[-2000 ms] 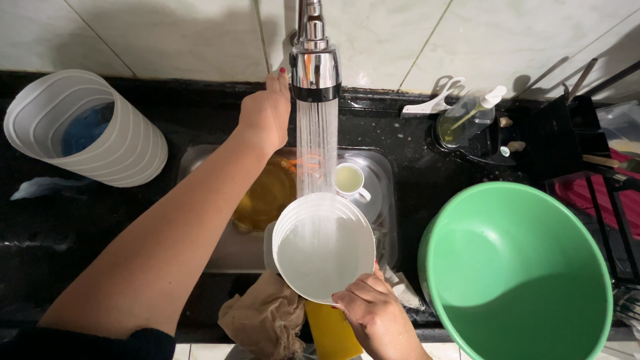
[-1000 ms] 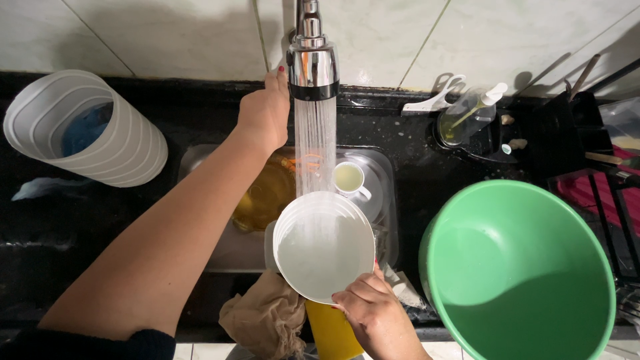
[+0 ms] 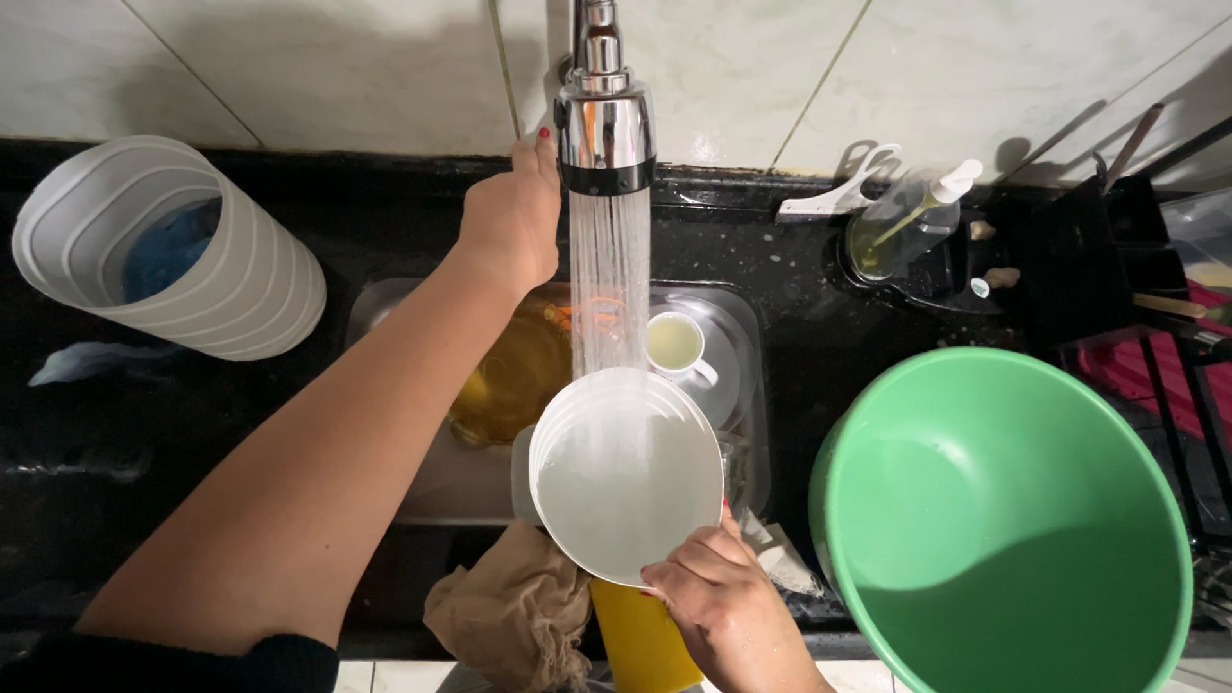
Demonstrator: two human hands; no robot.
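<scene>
Water streams from the chrome faucet head into a white round plastic container. My right hand grips the container's rim at its lower right and holds it over the metal sink. My left hand reaches up behind the faucet head on its left side; some fingers are hidden, so its grip cannot be made out. A white mug with pale liquid stands in the sink, right of the stream. Left of the stream lies an amber glass dish, partly behind my left forearm.
On the left of the black counter stands a ribbed white bin. A large green basin is at the right, with a soap bottle and a black rack behind. A beige cloth and a yellow cloth hang at the front edge.
</scene>
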